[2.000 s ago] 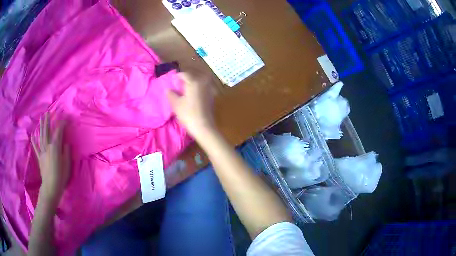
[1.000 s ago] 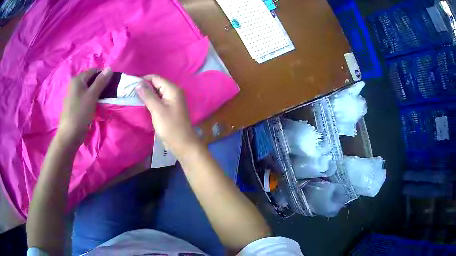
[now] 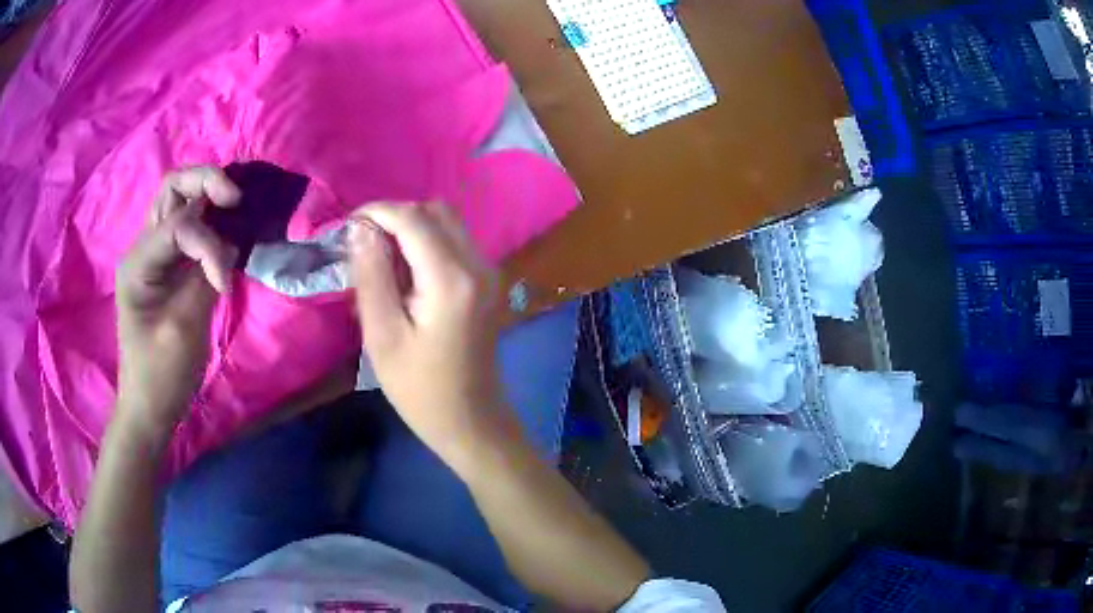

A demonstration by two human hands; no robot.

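Observation:
The pink jacket (image 3: 372,96) lies spread over the left of the table. A soft white label (image 3: 297,269) and a dark patch (image 3: 266,201), perhaps a dark label, show on it between my hands. My right hand (image 3: 420,311) pinches the right end of the white label, which sags in a curve. My left hand (image 3: 180,269) is raised beside the label's left end, with fingers bent and apart, seemingly holding nothing. A sliver of the white hang tag (image 3: 366,369) shows below the jacket; my right hand covers part of that area.
The small-sticker sheet (image 3: 641,66) lies on the brown table (image 3: 707,180), cut off by the top edge. A divided box (image 3: 701,413) with white plastic bags (image 3: 737,341) stands right of my legs. Stacked blue crates (image 3: 1007,168) stand at the far right.
My hands were over the jacket, then both held the label stretched between them. Now my left hand has come off it and the label sags from my right hand. The view has shifted.

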